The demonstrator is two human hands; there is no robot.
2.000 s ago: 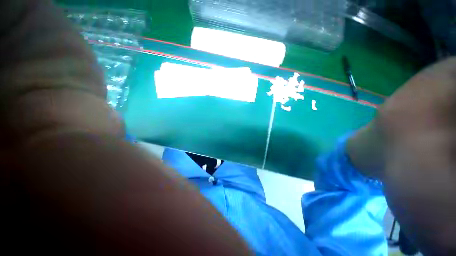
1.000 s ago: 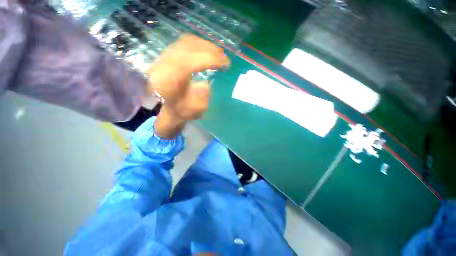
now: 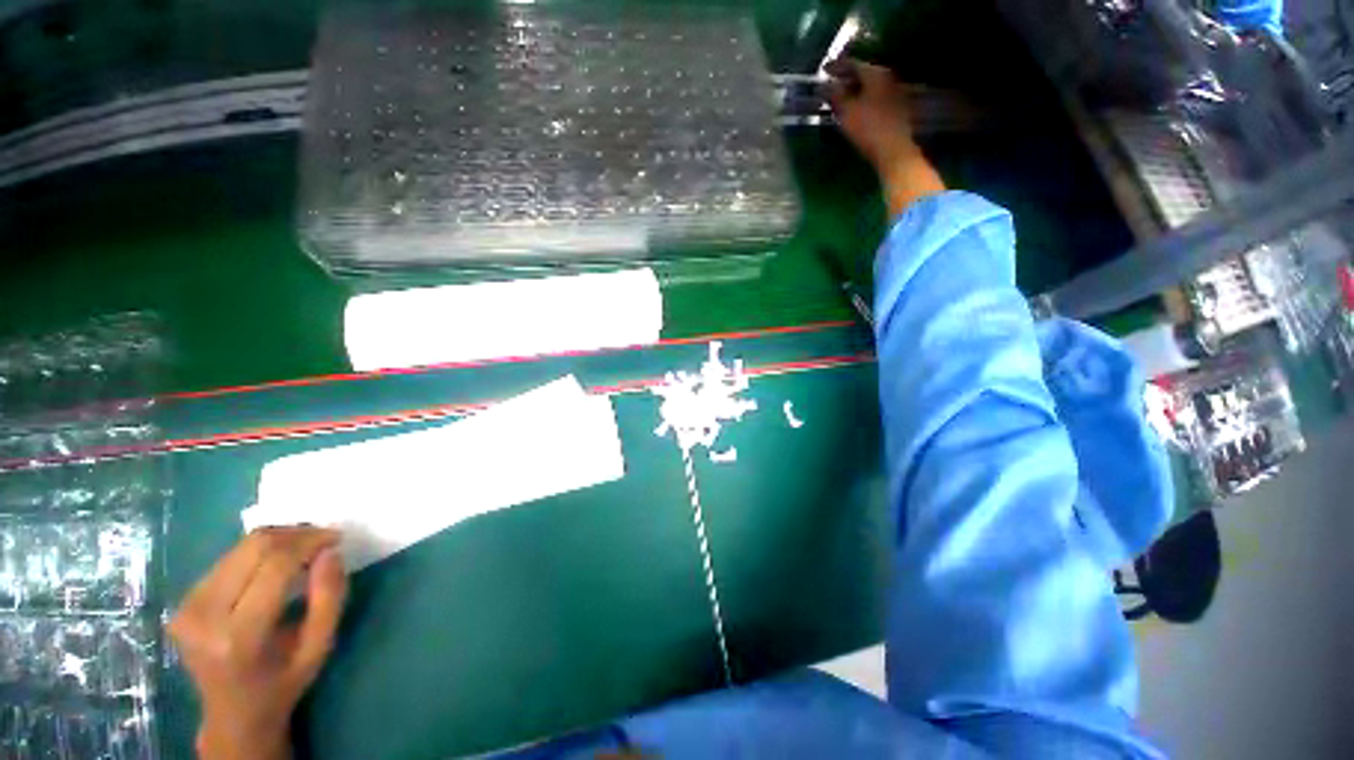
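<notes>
My left hand is at the lower left with curled fingers. Its fingertips are at the left end of the fanned white sheets; whether they grip a sheet is unclear. My right hand reaches to the far side of the bench, right of the stacked clear trays. Its fingers are bent beside a small bright thing, too blurred to name or to tell if held. A loose pile of tiny white pieces lies right of the sheets, with one piece apart.
A separate white strip lies between the stacked trays and the red line. Clear blister trays are at the left. A dark pen lies partly behind my right sleeve. A rail runs behind the stack. More trays and a black seat are at the right.
The view has swung right. My left hand has moved to the sheets from the blister tray side. My right hand has come into view at the far side. The other person's sleeve has left the view.
</notes>
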